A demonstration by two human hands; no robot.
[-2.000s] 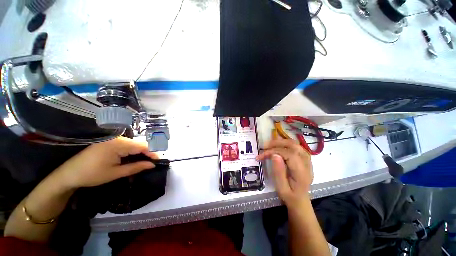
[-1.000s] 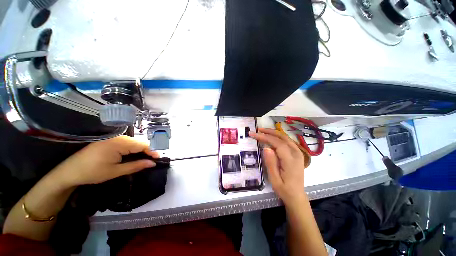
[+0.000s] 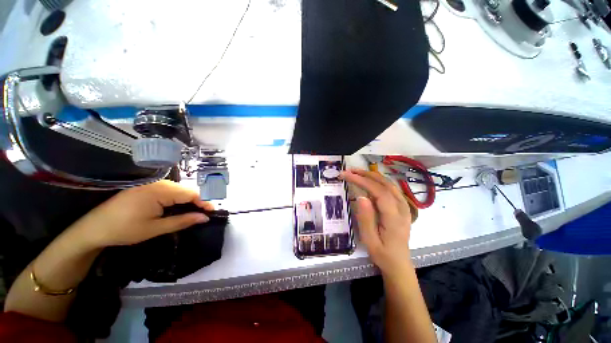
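A smartphone (image 3: 321,211) with a lit screen of small product pictures lies on the white machine bed. My right hand (image 3: 380,213) is at its right edge, fingers apart, a fingertip at the screen's upper right, holding nothing. My left hand (image 3: 157,213) rests on a bunched black garment piece (image 3: 194,251), with a small folded edge between thumb and fingers, just below the grey block (image 3: 213,184) beside the presser foot. The needle is too small to tell.
The sewing machine head has a grey tension dial (image 3: 155,153) and a chrome bar (image 3: 15,144). A black cloth strip (image 3: 362,74) drapes over the arm. Red-handled scissors (image 3: 429,194) and a thin dark-handled tool (image 3: 526,223) lie at right. A ruler edge (image 3: 268,276) runs along the front.
The pictures on the phone screen have changed. My right hand has moved slightly up and left since the first frame. My left hand and the garment piece have stayed in place.
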